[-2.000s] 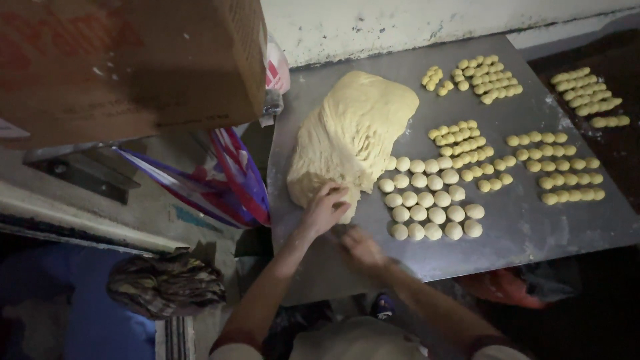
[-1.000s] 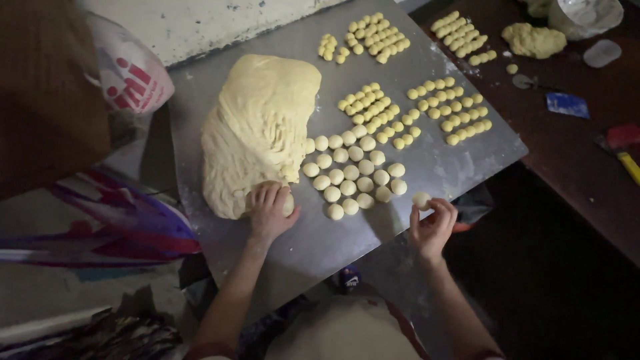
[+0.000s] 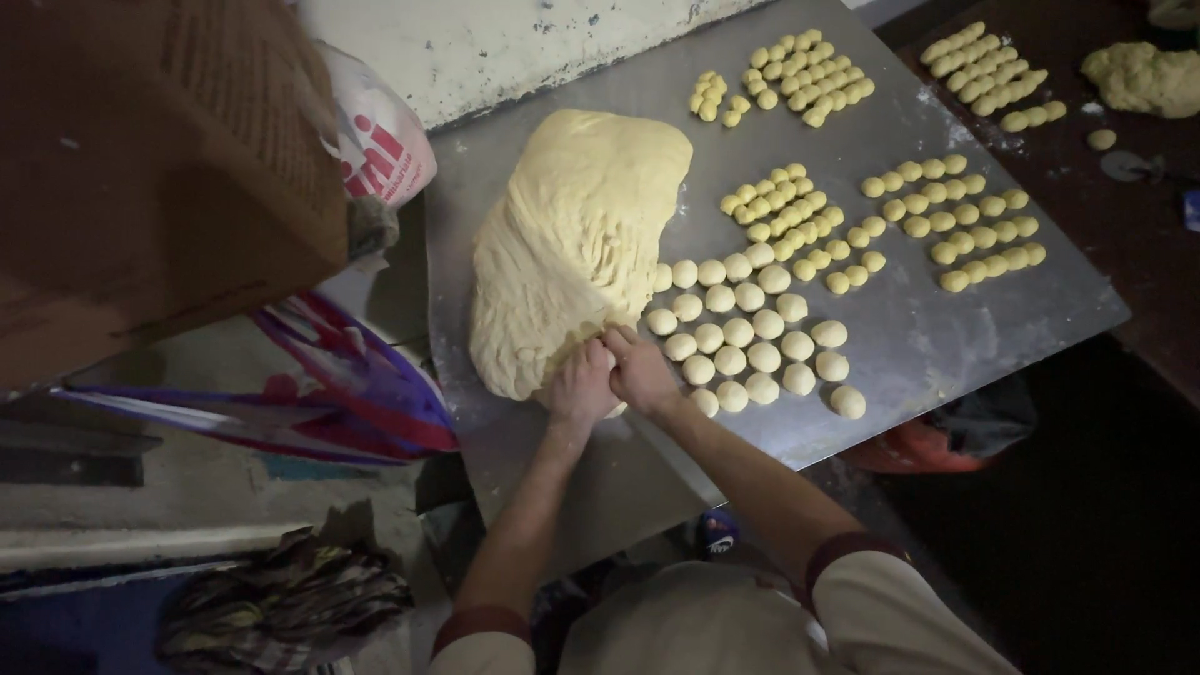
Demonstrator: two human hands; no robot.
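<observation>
A large mass of pale dough [image 3: 600,206] lies on a grey metal tabletop [image 3: 600,497]. At its lower edge my left hand [image 3: 581,382] is closed on a portion of dough. My right hand [image 3: 641,370] touches the left one, its fingers at the same portion; exactly what they pinch is hidden. Right of my hands sit rows of round pale dough balls [image 3: 764,357], the lowest one at the right a little apart. Beyond them are groups of smaller yellow dough balls [image 3: 797,214], some in joined rows.
A cardboard box [image 3: 169,187] looms at the upper left, beside a white plastic bag with red print [image 3: 380,141]. Striped plastic [image 3: 356,394] hangs left of the table. At the far right, a dark surface [image 3: 1078,206] holds more dough [image 3: 1144,80]. A patterned cloth [image 3: 286,609] lies lower left.
My right hand has moved left from beyond the ball rows, where it held a dough ball, to beside my left hand. A ball now lies at the rows' lower right end.
</observation>
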